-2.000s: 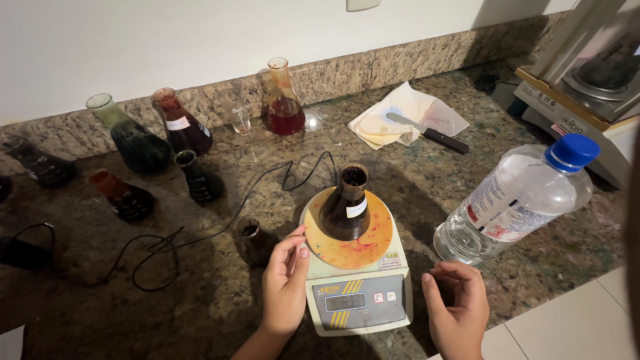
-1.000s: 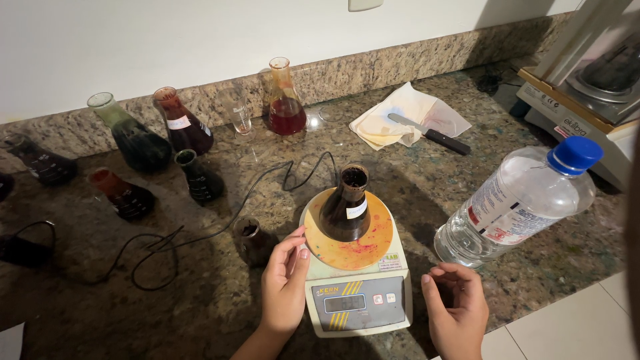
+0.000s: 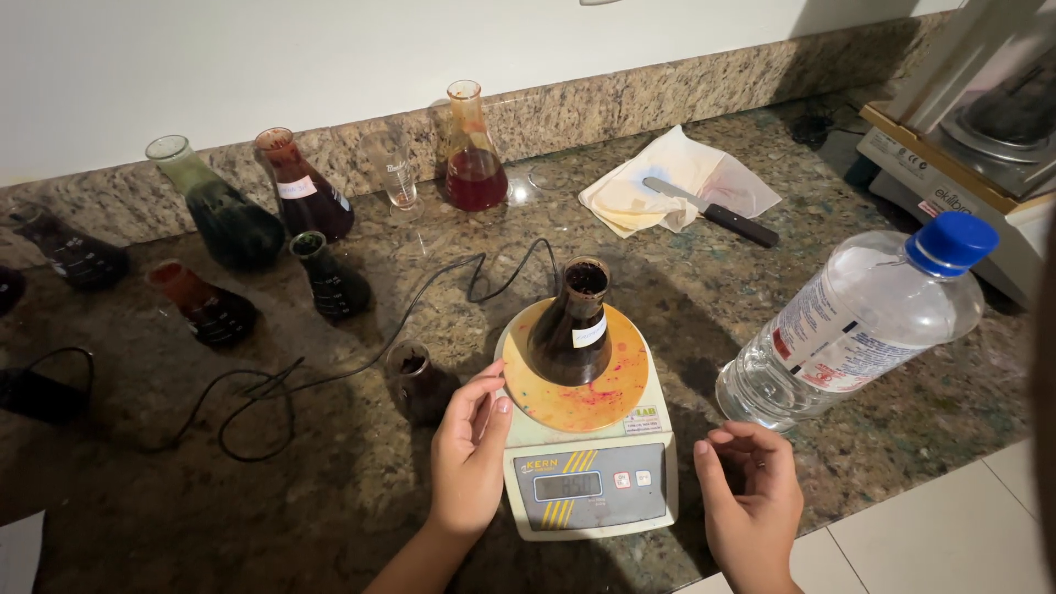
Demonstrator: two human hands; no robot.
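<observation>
A dark-filled Erlenmeyer flask [image 3: 561, 351] with a white label stands upright on the round, stained yellow pan [image 3: 615, 384] of a Kern digital scale [image 3: 590, 487]. My left hand [image 3: 474, 454] is at the scale's left side, fingers apart and holding nothing, its fingertips beside the pan's edge. Just left of it stands a small dark flask [image 3: 421, 384]. To the right of the scale, my right hand [image 3: 751, 495] rests with fingers loosely curled and nothing seen in it. Beyond that hand is a large clear plastic bottle [image 3: 841, 330] with a blue cap, holding clear liquid.
Several flasks, among them a green-tinted flask [image 3: 231, 219] and a flask of red liquid [image 3: 477, 177], stand at back left near a small graduated glass [image 3: 400, 177]. A black cable [image 3: 396, 330] crosses the granite counter. A knife [image 3: 738, 224] lies on paper [image 3: 643, 186]; a second balance [image 3: 949, 181] stands at right.
</observation>
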